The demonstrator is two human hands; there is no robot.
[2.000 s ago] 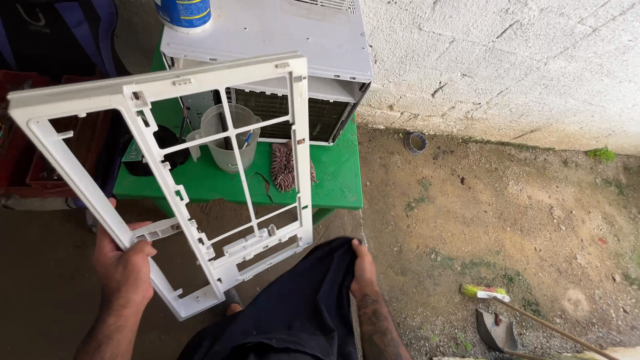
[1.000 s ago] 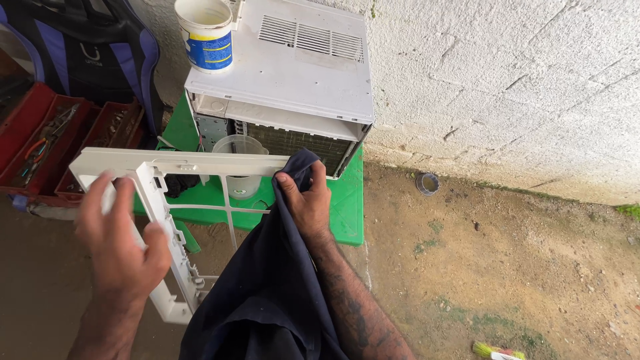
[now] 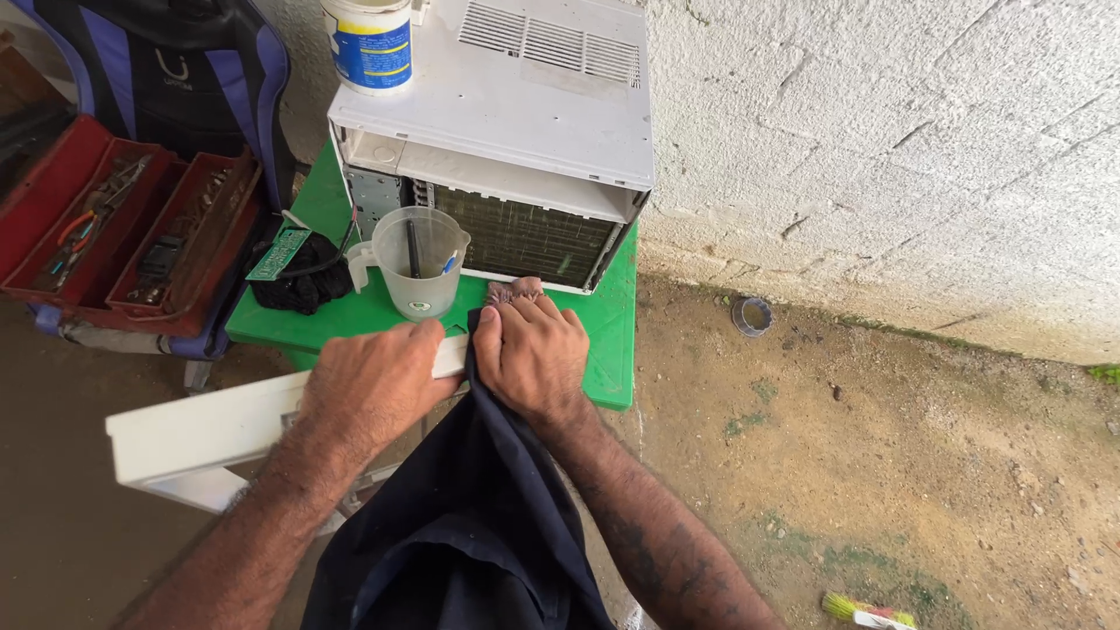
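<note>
My left hand (image 3: 376,376) grips the top edge of a white plastic frame (image 3: 201,429), which looks like an air conditioner's front panel. Just to its right, my right hand (image 3: 534,350) is closed on dark navy cloth (image 3: 472,490) folded over the frame's end. The cloth drapes down toward my body and, with my arms, hides much of the frame. Beyond my hands, the window air conditioner (image 3: 516,105) stands with its finned coil (image 3: 525,236) exposed. A clear plastic jug (image 3: 418,271) holding a dark stick-like item stands in front of it.
The green table (image 3: 604,350) bears a circuit board (image 3: 278,254) on a black bag (image 3: 302,284) and a patterned rag (image 3: 514,290). A bucket (image 3: 372,48) sits atop the unit. Left are a red toolbox (image 3: 131,227) and a chair (image 3: 192,79). A cup (image 3: 752,316) and brush (image 3: 866,612) lie right.
My left hand, off the frame with fingers spread one second ago, now grips its top edge beside my right hand. Two seconds ago the frame was held up, facing me; it has since been lowered and tilted.
</note>
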